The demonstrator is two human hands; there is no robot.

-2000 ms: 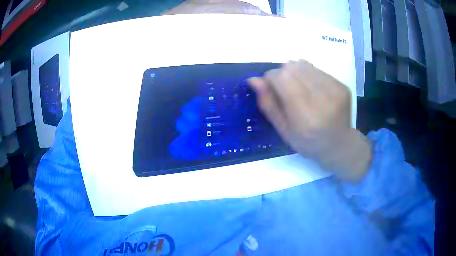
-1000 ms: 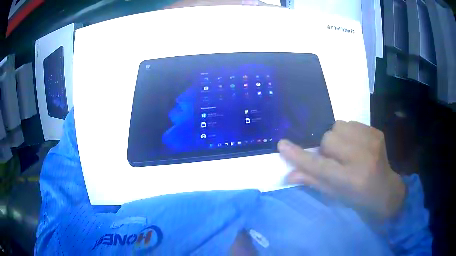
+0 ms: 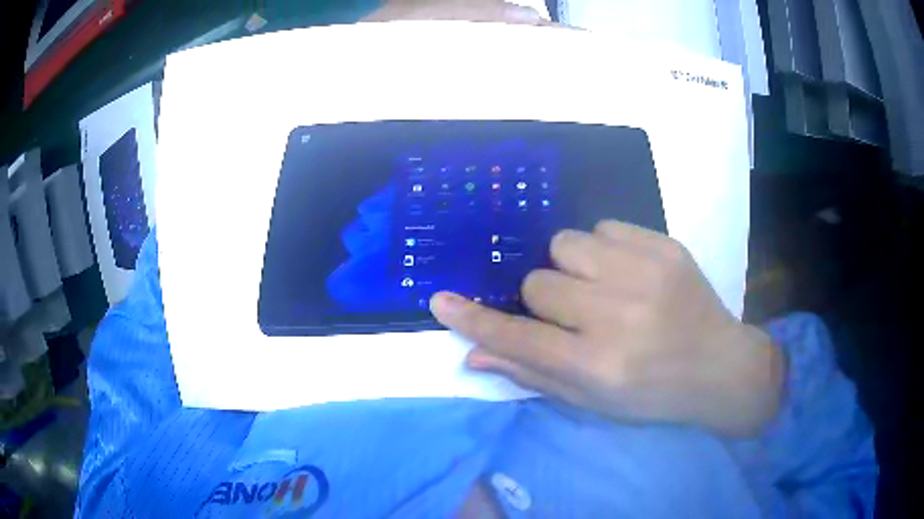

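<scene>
A white tablet gift box (image 3: 213, 233), its tablet picture facing me, is held up against my blue smock. Small dark lettering shows near its far right corner. My right hand (image 3: 618, 324) lies over the lower right of the picture, one finger stretched onto its lower edge and the others curled. Whether a thin wipe is under the fingers cannot be told. A strip of my left hand (image 3: 456, 10) shows along the box's far edge, cut off by the frame's top; its fingers are mostly hidden behind the box.
Another white box with a tablet picture (image 3: 91, 152) stands at the left, partly behind the held box. Pale stacked boxes (image 3: 831, 61) are at the upper right, with more at the left edge. A red tray or box (image 3: 76, 61) is at the upper left, by a dark green surface.
My right hand has moved from the picture's upper right to its lower right corner, then left along the lower edge. The box stays held up and has shifted slightly.
</scene>
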